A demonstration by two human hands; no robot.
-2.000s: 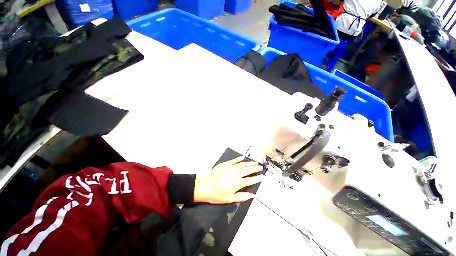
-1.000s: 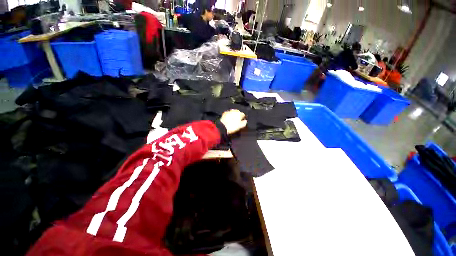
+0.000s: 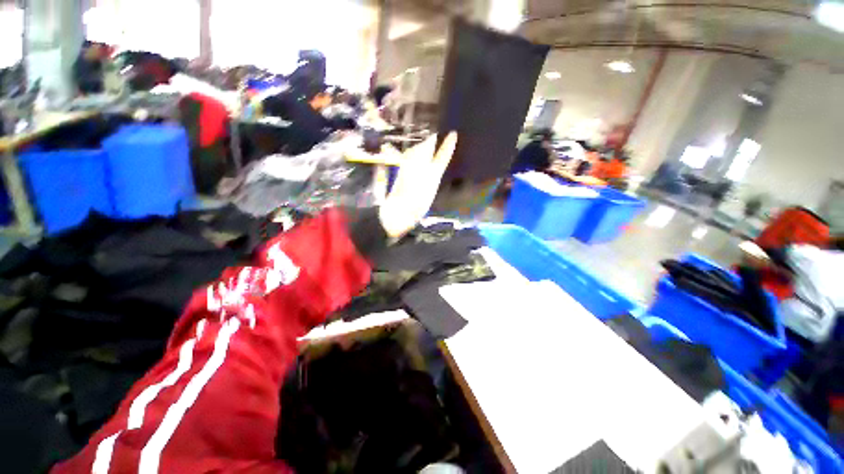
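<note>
My left hand (image 3: pixel 412 188), blurred, is raised over the side table at upper centre, its sleeve red with white stripes. A black fabric panel (image 3: pixel 490 102) stands up in the air against its fingers, apparently held by them; the grip itself is blurred. Below lie overlapping black and camouflage pieces (image 3: pixel 444 262). Another black piece (image 3: pixel 592 460) lies on the white sewing table (image 3: pixel 546 343), cut off by the bottom edge. My right hand is not in view.
The sewing machine (image 3: pixel 708 444) is partly visible at bottom right. Blue bins (image 3: pixel 555 268) stand behind the table, with dark fabric in some. A dark fabric heap (image 3: pixel 120 278) fills the left. People sit at workstations beyond.
The view swung left from the machine. My left hand left the fabric at the needle, reached to the piled pieces, then rose with a black panel now upright beside it.
</note>
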